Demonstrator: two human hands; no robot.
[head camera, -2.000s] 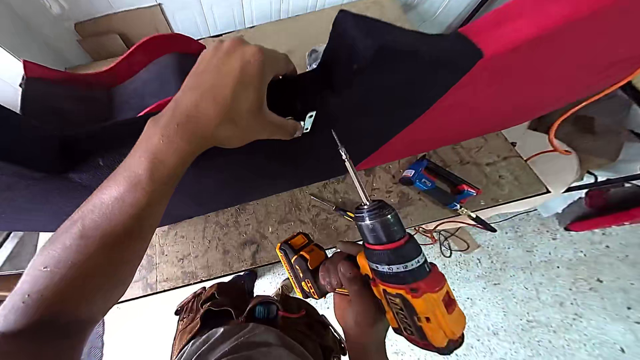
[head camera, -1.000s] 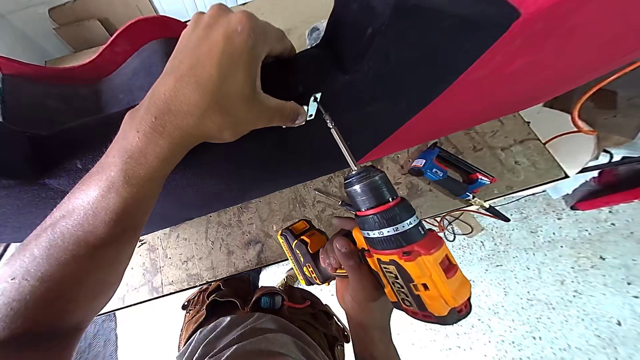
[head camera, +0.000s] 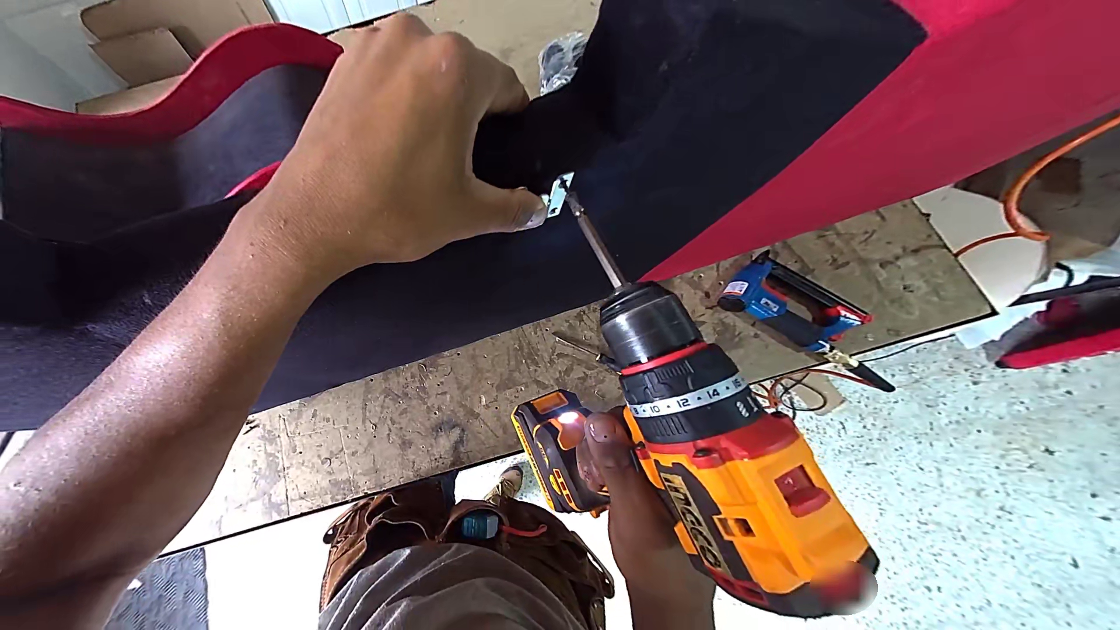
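My left hand (head camera: 411, 149) reaches over the edge of a black and red fabric-covered panel (head camera: 700, 131), its thumb against a small metal bracket (head camera: 560, 195) on the black fabric. My right hand (head camera: 639, 516) grips the handle of an orange and black Ingco cordless drill (head camera: 744, 490). The drill's long bit (head camera: 599, 245) points up and left, its tip at the bracket; whether a screw is there is too small to tell. The fingers of my left hand are partly hidden behind the panel edge.
Under the panel lies a worn wooden board table (head camera: 394, 437), bearing a blue and black staple gun (head camera: 787, 306) and a thin pointed tool (head camera: 586, 350). An orange hose (head camera: 1015, 192) curves at the right. Cardboard (head camera: 166, 44) stands at the back left. A leather tool pouch (head camera: 394, 542) hangs at my waist.
The drill's bit, apart from the bracket two seconds ago, has come to it. My left hand stays at the bracket.
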